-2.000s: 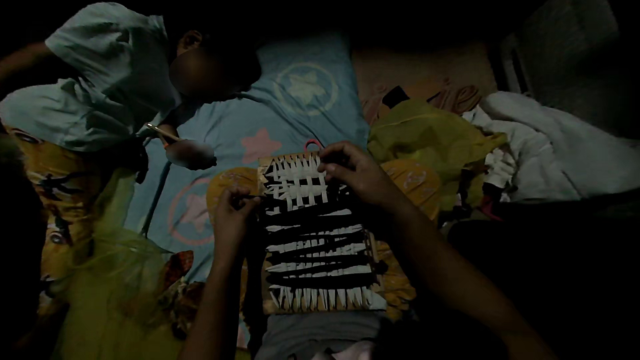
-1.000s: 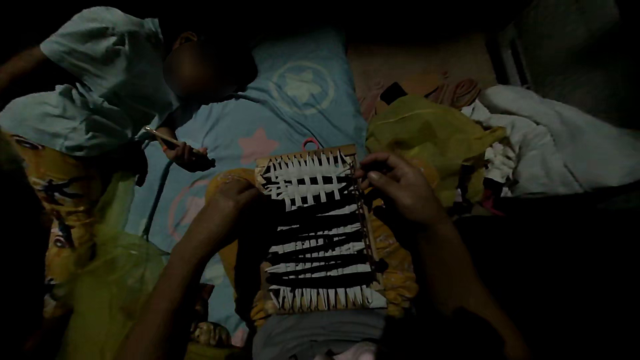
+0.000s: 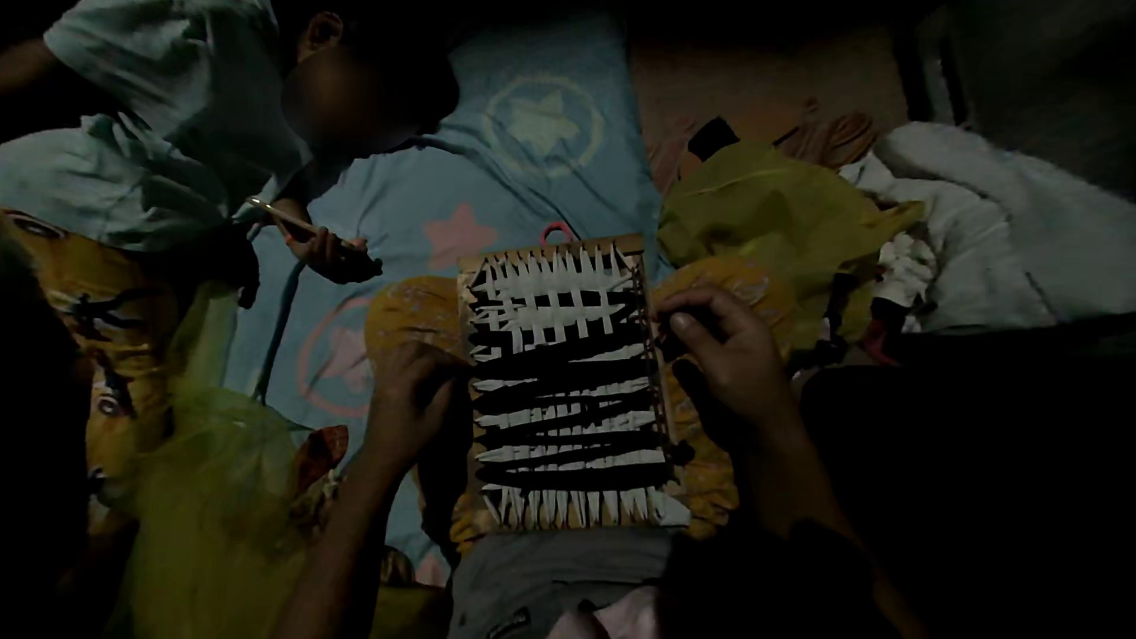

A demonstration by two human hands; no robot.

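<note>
A rectangular frame or board rests on my lap, strung with white strips that cross near its top and black strips that zigzag across it. My left hand is at the frame's left edge, beside the upper black strips, its fingertips dark and partly hidden. On the other side, my right hand has thumb and forefinger close together at the upper right edge. Whether either hand pinches a strip is too dark to tell. A small red loop shows behind the frame's top edge.
At upper left a person in a pale shirt leans in, holding a thin flat object. A blue sheet with stars lies beneath. Yellow sheer cloth and white cloth are heaped at right; more yellow netting lies at lower left.
My right hand has gone from the white strips at the frame's top to its right edge. My left hand has moved lower along the left edge.
</note>
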